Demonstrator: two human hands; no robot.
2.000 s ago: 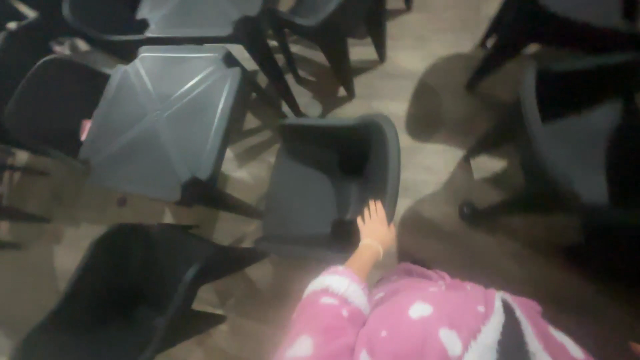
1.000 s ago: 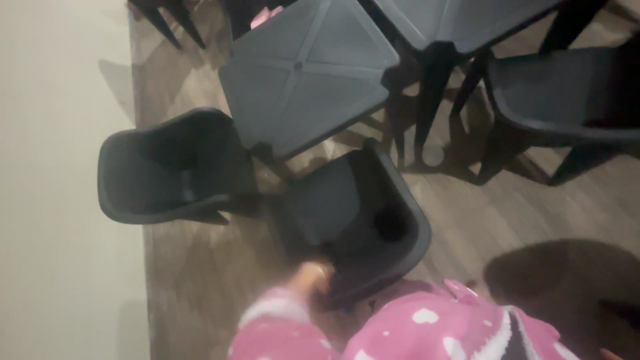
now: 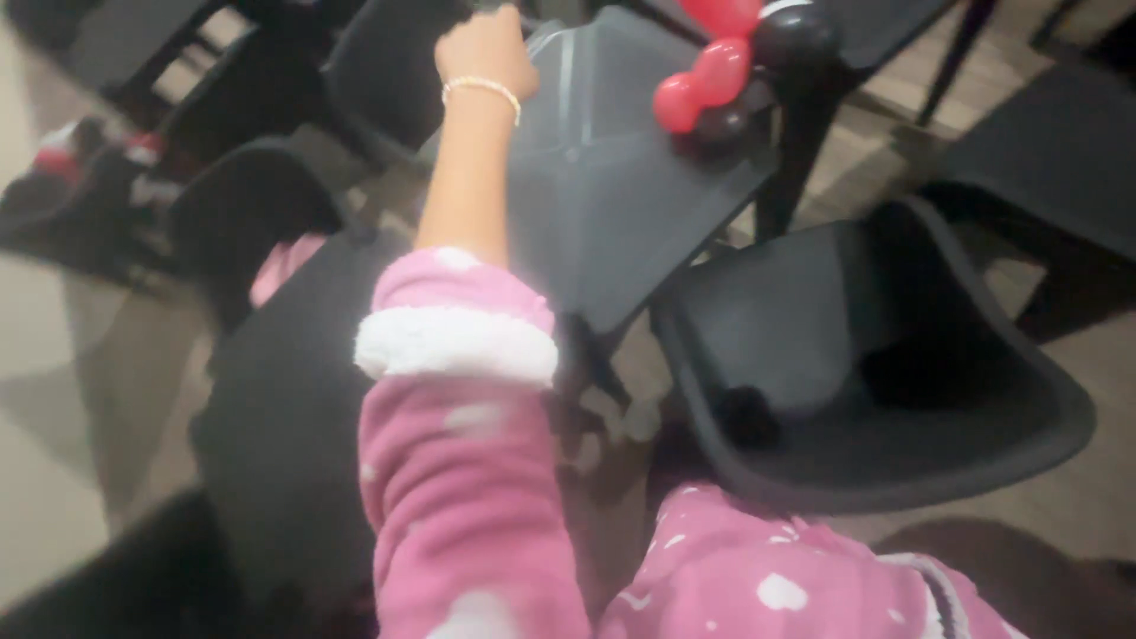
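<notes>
My left hand (image 3: 486, 55), with a beaded bracelet at the wrist, reaches to the top of the view. Its fingers look curled near the edge of a grey plastic table (image 3: 568, 186) and a black chair (image 3: 382, 80) behind it; blur hides whether they hold anything. Red balloons (image 3: 701, 89) and black balloons (image 3: 794, 40) are clustered at the table's right side. An empty black plastic chair (image 3: 781, 328) stands at the table's lower right, close to my pink clothing with white hearts. My right hand is out of view.
A second dark table (image 3: 284, 426) lies left of my sleeve, with a pink item (image 3: 284, 266) by its upper edge near another black chair (image 3: 253, 195). More dark furniture crowds the upper left. Another dark chair (image 3: 1056, 151) stands at the right. A pale surface runs along the left edge.
My left hand has moved from the chair near my body and now reaches forward beside the table. The view has shifted, and red and black balloons have come into sight.
</notes>
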